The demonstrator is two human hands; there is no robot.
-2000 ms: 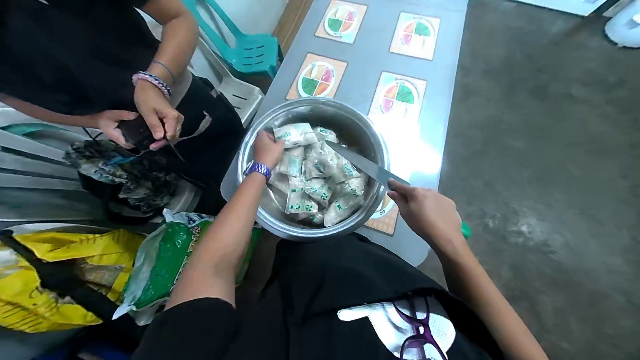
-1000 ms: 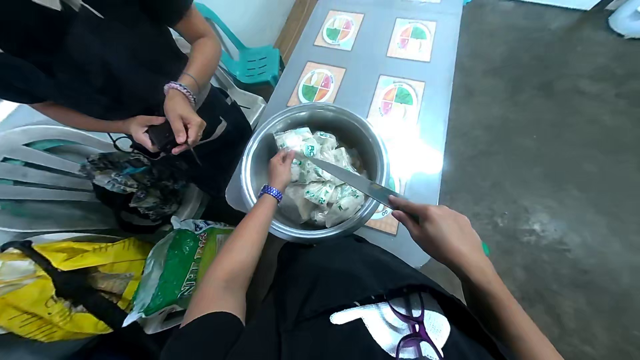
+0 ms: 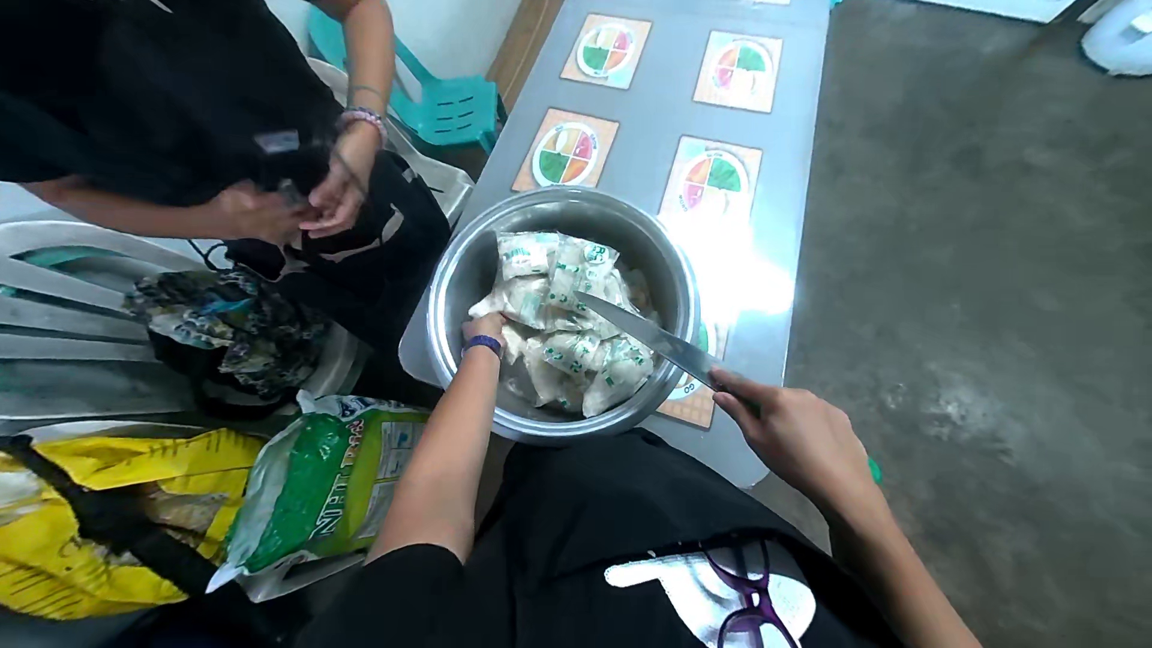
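A large round metal basin (image 3: 447,270) stands at the table's near end, with several printed clear plastic packets (image 3: 571,351) of pale contents heaped inside. My left hand (image 3: 486,329) reaches in at the basin's left side and touches the packets; its fingers are partly hidden, so a grip is not plain. My right hand (image 3: 792,432), outside the basin's right rim, is closed on the handle of a long-bladed knife (image 3: 661,342). The blade crosses the rim, and its tip points up and left over the packets.
Square plate-printed pictures lie on the grey table (image 3: 666,54). At the left, a person (image 3: 333,193) holds a small dark object beside a white plastic chair (image 3: 63,315). A green bag (image 3: 310,477) and a yellow bag (image 3: 117,504) lie below. A teal chair (image 3: 450,108) stands behind.
My left hand has moved from near the knife's tip down to the basin's left side. The knife stays in my right hand over the basin.
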